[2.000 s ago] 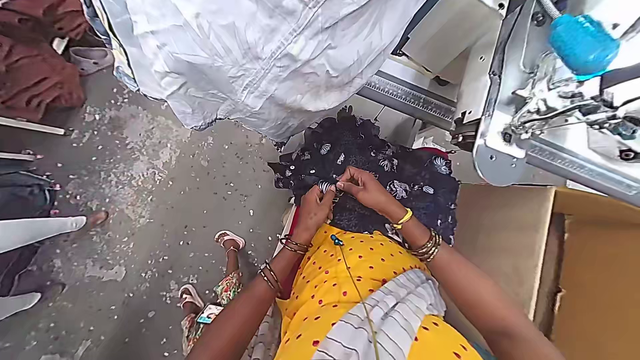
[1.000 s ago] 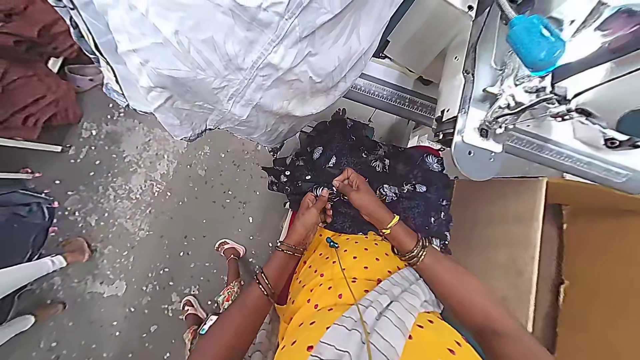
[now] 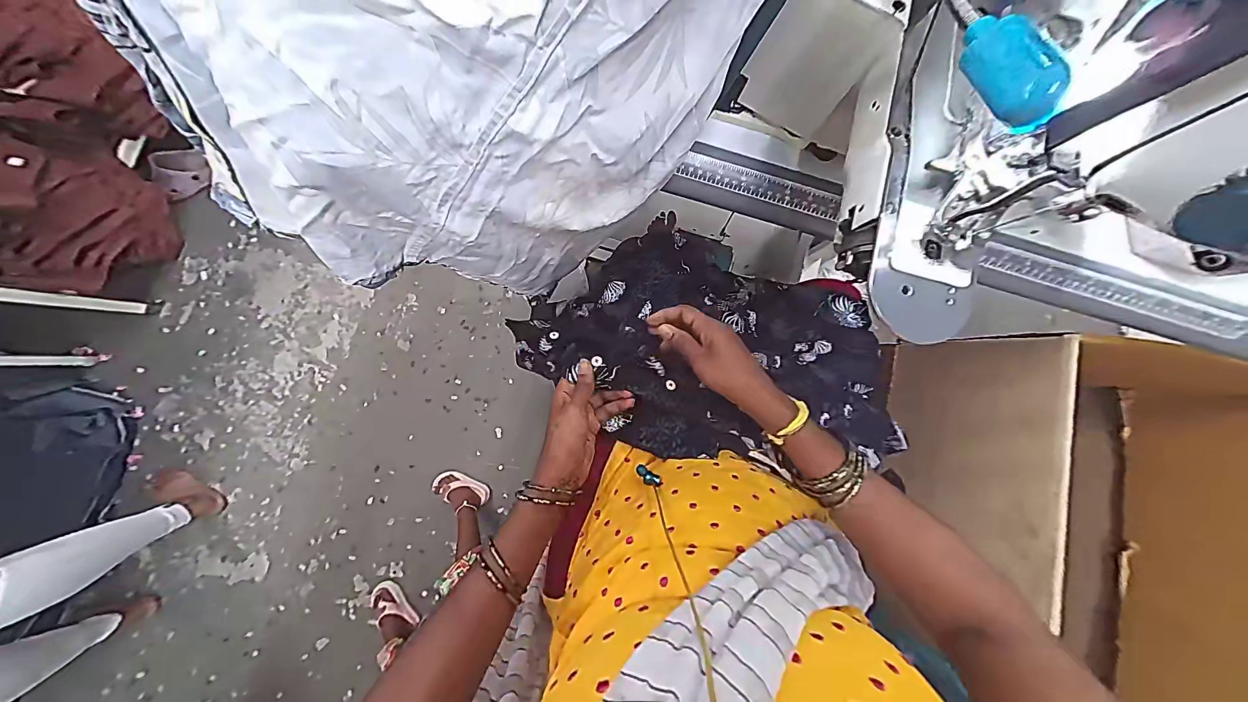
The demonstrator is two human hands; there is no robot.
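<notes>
A dark printed garment (image 3: 741, 380) with white motifs and several small light buttons (image 3: 598, 362) lies over my lap. My left hand (image 3: 579, 419) grips its lower left edge beside one button, thumb on top and fingers partly spread. Over the middle of the cloth is my right hand (image 3: 707, 356), its thumb and forefinger close together above the fabric; whether it pinches any cloth or thread cannot be told. Under the garment is yellow dotted clothing (image 3: 702, 507) with a hanging cord (image 3: 682, 565).
White garments (image 3: 439, 127) are heaped at the upper left. A sewing machine (image 3: 907, 283) with metal rulers stands at the upper right, above an open cardboard box (image 3: 985, 468). Other people's feet (image 3: 195, 492) are on the speckled floor (image 3: 322, 409) at left, near brown cloth (image 3: 78, 166).
My hands were close together at a bunched part of the garment; they have moved apart. The cloth between them now lies flatter, with buttons in view.
</notes>
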